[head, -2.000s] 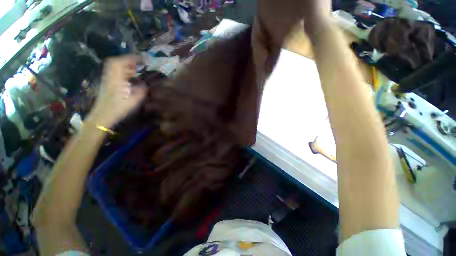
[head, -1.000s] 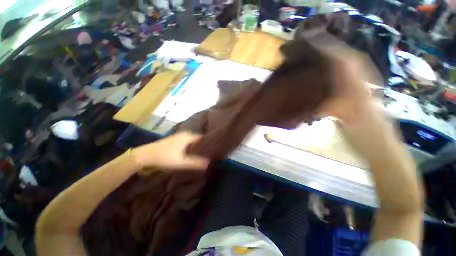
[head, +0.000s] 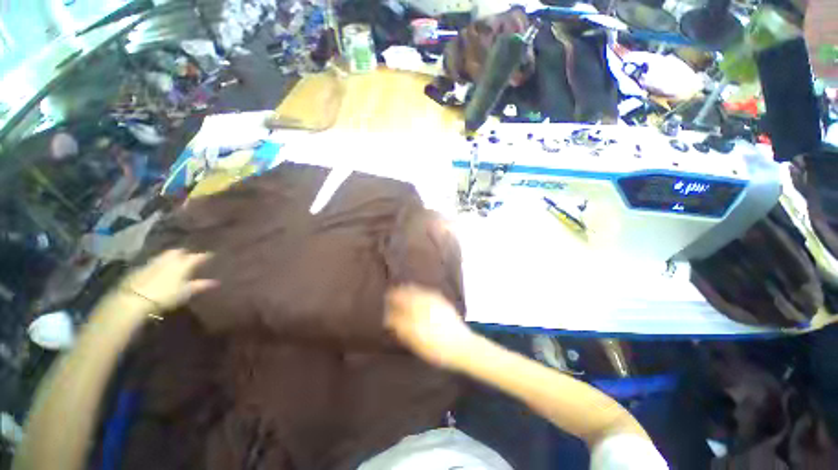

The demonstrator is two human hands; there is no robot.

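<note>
A large dark brown garment piece (head: 303,248) lies spread over the sewing table left of the needle and hangs over its front edge. My left hand (head: 175,280) rests on its left part, fingers apart. My right hand (head: 418,321) is on its right part near the table's front edge; its fingertips are curled at the cloth and I cannot tell whether they pinch it. The white sewing machine (head: 588,188) with blue stripe stands right of the cloth. The needle area (head: 470,188) is at the cloth's upper right, washed out by light.
Yellow and black snips (head: 565,214) lie by the machine. The control panel (head: 682,195) is lit. Wood-coloured boards (head: 386,99) are behind the table. A dark cloth heap (head: 758,266) lies at the right end. Blue crate parts (head: 118,431) show below left. A jar (head: 358,48) stands behind.
The brown cloth, held up between both hands before, now lies on the table. Both hands have come down onto it. The view has turned right, bringing the whole machine into sight.
</note>
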